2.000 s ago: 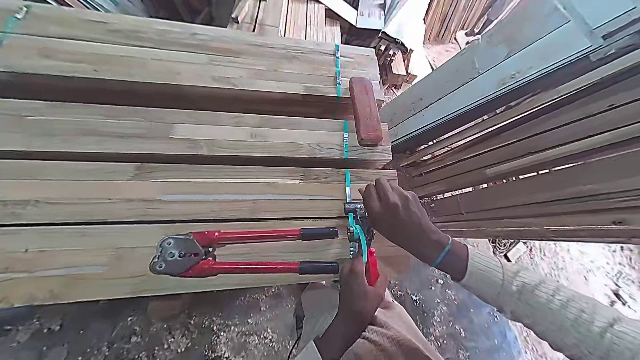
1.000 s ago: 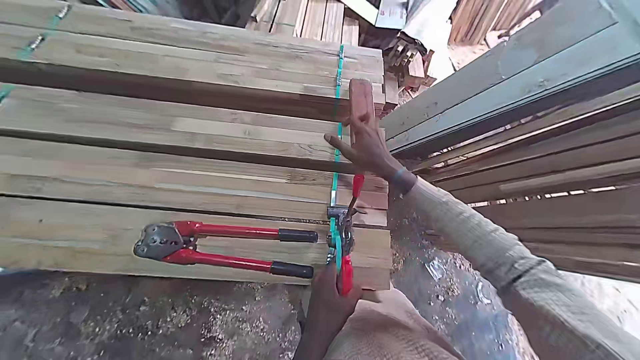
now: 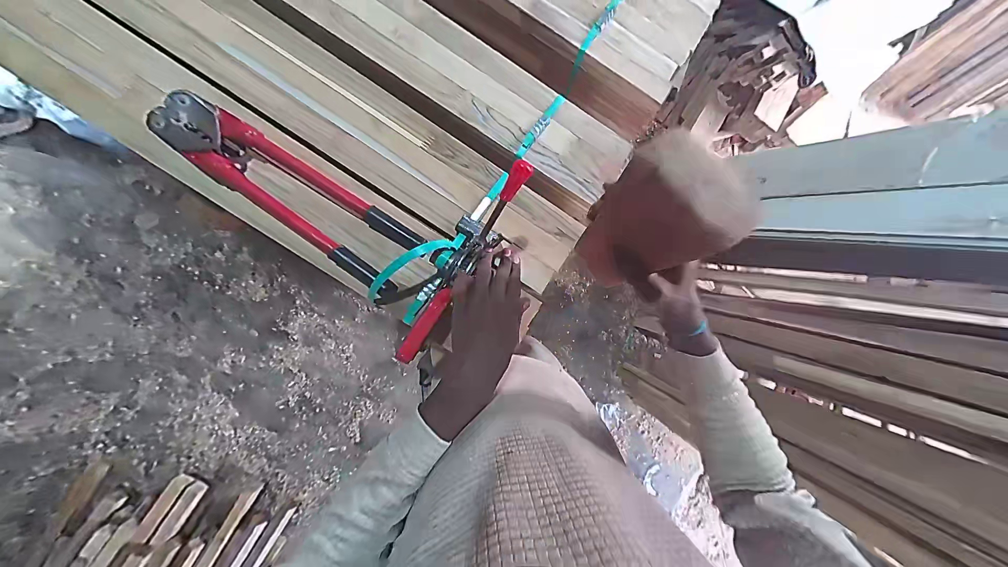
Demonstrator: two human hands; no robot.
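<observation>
My right hand (image 3: 676, 303) holds up a reddish-brown block (image 3: 677, 201), blurred and close to the camera, past the ends of the boards. My left hand (image 3: 487, 315) lies with extended fingers against a strapping tensioner (image 3: 465, 252) with red-tipped handles. Green strap (image 3: 543, 122) runs across the wooden boards (image 3: 315, 118) into the tensioner, and a loose loop of it curls out to the left. A strap sealer (image 3: 268, 189) with red arms and black grips lies on the boards left of the tensioner, its grey jaws pointing away from it.
To the right stand long stacked boards (image 3: 866, 339) below grey panels (image 3: 866, 177). Scrap wood (image 3: 748, 79) is heaped beyond the board ends. Wood pieces (image 3: 173, 512) lie at the lower left on ground (image 3: 236, 339) strewn with chips.
My right hand has picked up the reddish-brown block from the boards and moved it out to the right. My left hand stays at the tensioner. The view has turned and come closer.
</observation>
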